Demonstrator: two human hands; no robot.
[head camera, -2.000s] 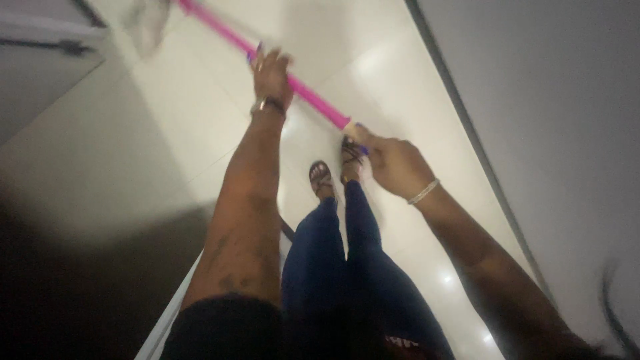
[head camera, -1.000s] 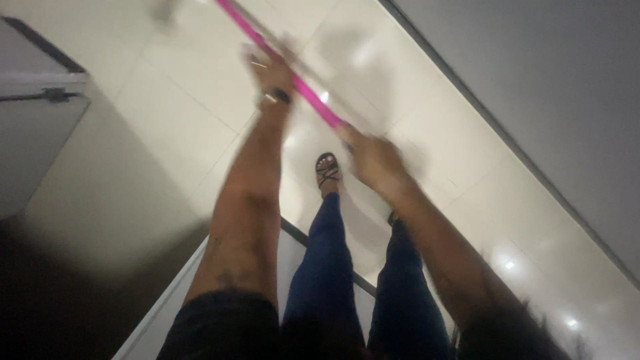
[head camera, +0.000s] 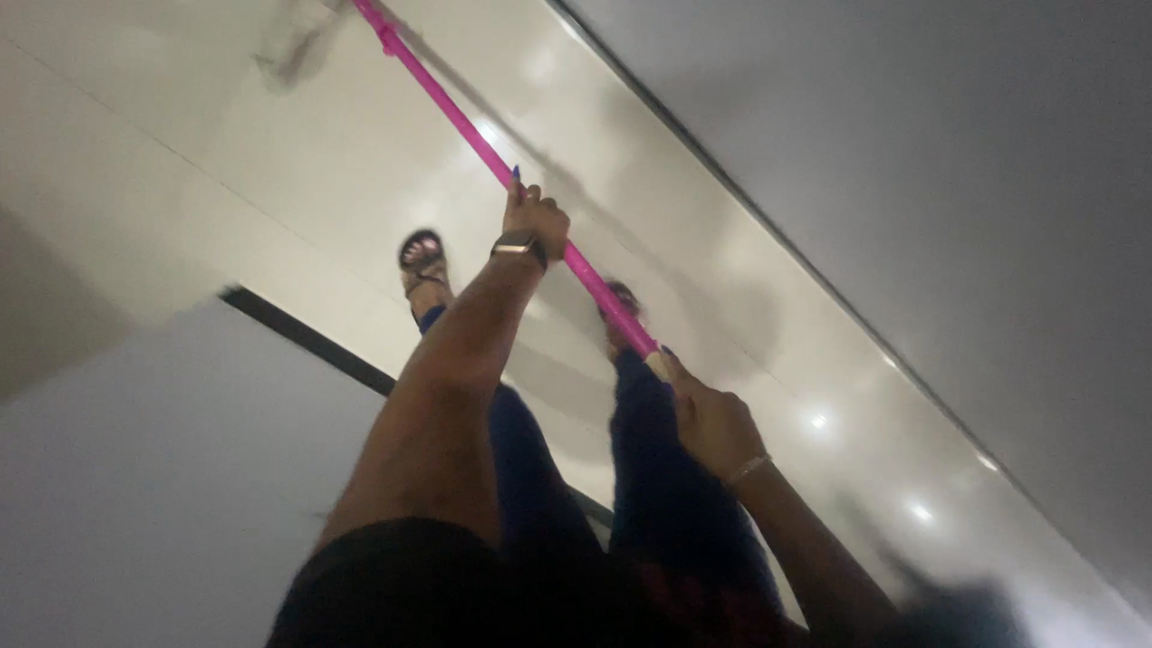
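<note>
A bright pink pole (head camera: 445, 106) slants from the top left down to the middle of the view. Partway along it, my left hand (head camera: 537, 219), with a watch on the wrist, is closed around the shaft. My right hand (head camera: 718, 423), with a bracelet at the wrist, grips the pole's pale near end. A blurred, pale and greyish thing (head camera: 301, 45) lies at the top left near the far part of the pole; whether the two are joined cannot be told.
Glossy pale tiles make up the floor (head camera: 234, 189). A grey wall or panel (head camera: 900, 162) with a dark base edge runs along the right. Another pale panel (head camera: 180, 468) with a dark edge stands at the lower left. My sandalled feet (head camera: 425, 261) are on the floor between them.
The view has shifted, and the pale panel at the lower left now fills more of it. My feet have stepped to new positions. Both hands stay on the pole.
</note>
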